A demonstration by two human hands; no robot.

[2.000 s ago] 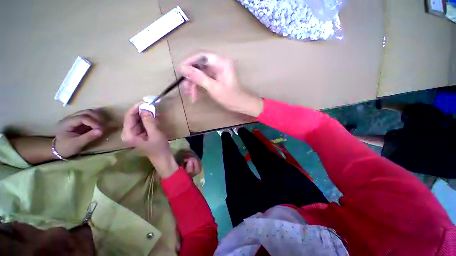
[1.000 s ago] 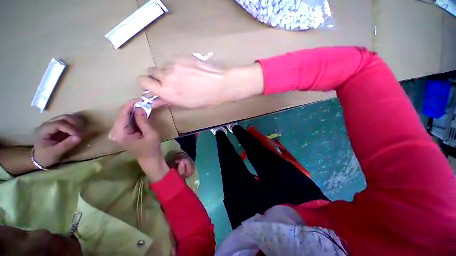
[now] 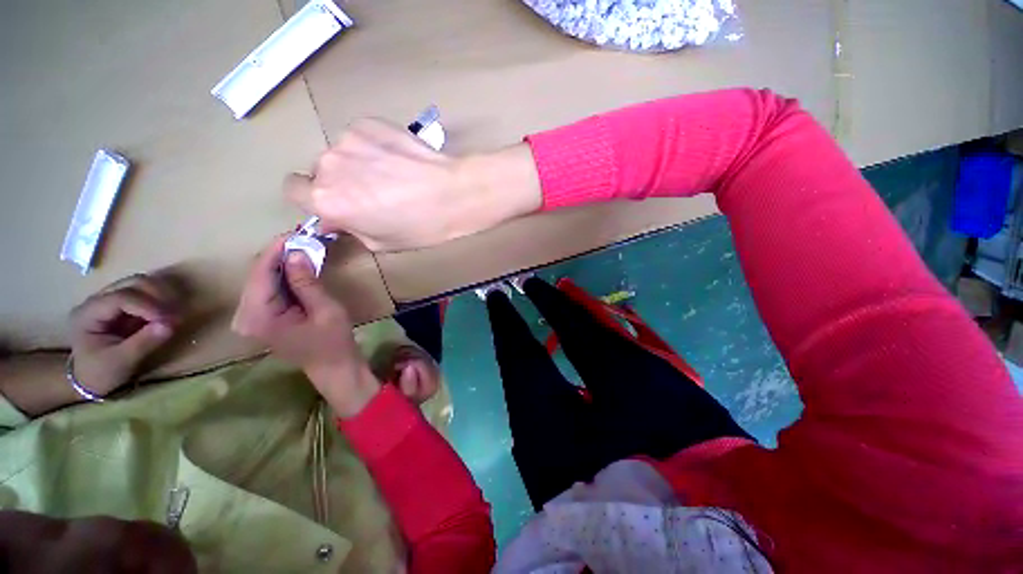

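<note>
My left hand [image 3: 294, 312] pinches a small white plastic housing [image 3: 305, 253] between thumb and fingers, above the bench's front edge. My right hand [image 3: 387, 188] is curled just above and right of it, palm down. Thin shiny tips, seemingly of tweezers [image 3: 311, 228], show between this hand and the housing and look to touch its upper side. The rest of the tool is hidden under my hand. A small white and dark piece [image 3: 427, 129] shows just beyond my right wrist; I cannot tell whether it is part of the tool.
Two long white casings [image 3: 280, 58] [image 3: 94, 211] lie on the brown cardboard bench [image 3: 494, 90], upper left. A clear bag of small white components [image 3: 639, 20] lies at the top. A coworker's hand [image 3: 121, 331] rests at the left. A blue bin [image 3: 982, 193] is at the right.
My right hand has come down and left, turned palm down over the housing. The dark tool shaft seen earlier is now hidden. The view has shifted, so bench objects appear further left or higher.
</note>
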